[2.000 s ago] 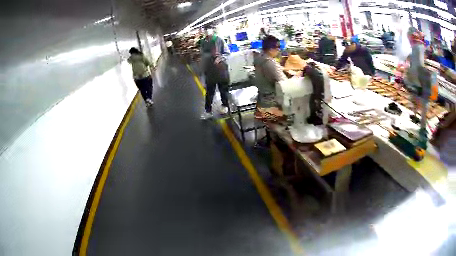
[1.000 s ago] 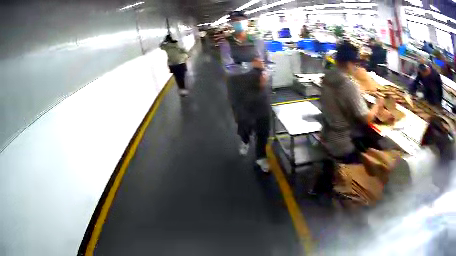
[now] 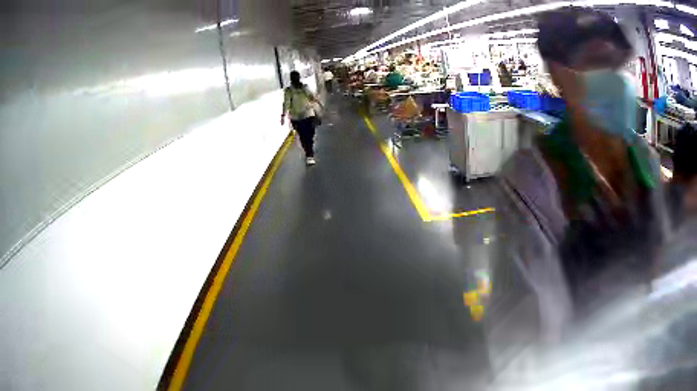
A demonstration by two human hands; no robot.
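Neither of my hands is in the picture. Nearest in front of me, at the right, is a person in a dark cap and a light blue face mask, blurred and cut off by a pale haze at the lower right corner. The person wears a grey top with green at the neck. The grey floor of the aisle runs ahead between yellow lines.
A white wall runs along the left. Another person is farther up the aisle near it. Blue bins stand on a white cabinet right of the aisle. Brown pieces and work tables are beyond.
The masked person has come much closer and moved to the right side. The sewing tables and the white-topped stand have left the view; the cabinet with blue bins is nearer.
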